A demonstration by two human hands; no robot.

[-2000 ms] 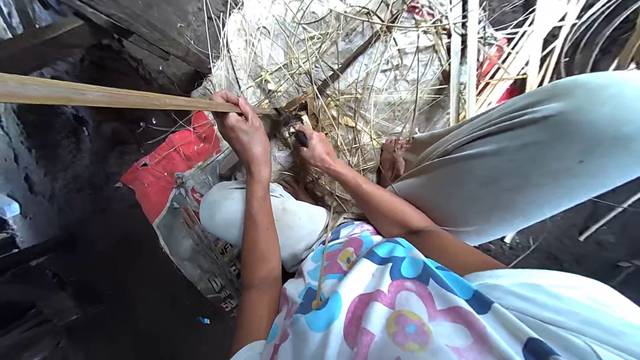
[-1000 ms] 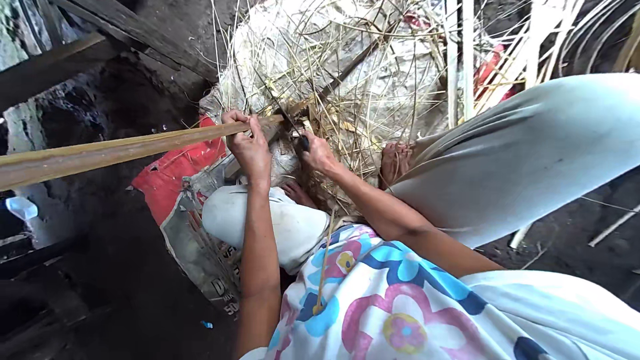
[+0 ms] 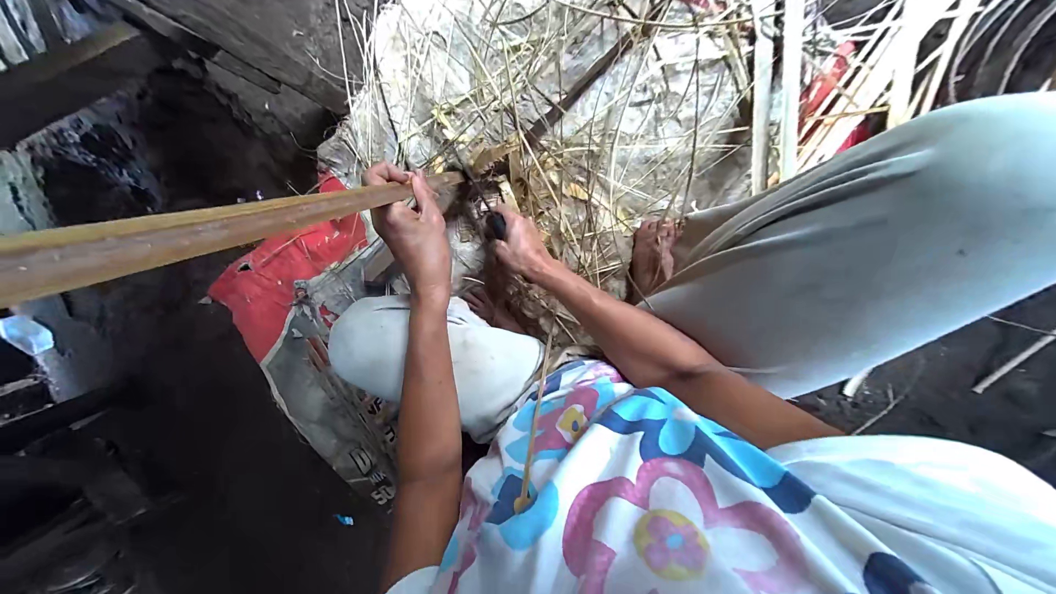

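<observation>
A long split strip, apparently bamboo (image 3: 206, 231), runs in from the left edge, and my left hand (image 3: 412, 227) grips it near its inner end. My right hand (image 3: 521, 241) is closed around the black handle (image 3: 496, 225) of a knife. Its thin dark blade (image 3: 467, 175) points up and left, close by the strip's end; whether they touch I cannot tell. Around and beyond both hands lie thin loose pale strips and shavings (image 3: 569, 198). A wooden piece (image 3: 495, 155) sits just past the blade.
A pale, dirty sheet (image 3: 660, 107) lies under the scattered strips. A red and grey printed sack (image 3: 280, 280) is at the left. My bare foot (image 3: 653, 252) is right of my hands. Wooden boards (image 3: 264, 41) lie at the upper left, and flat pale strips (image 3: 763, 99) at the upper right.
The knife blade showed as a longer dark line one second ago, reaching up and left past the strip. Both hands keep their holds. The strip's outer part has swung within the view.
</observation>
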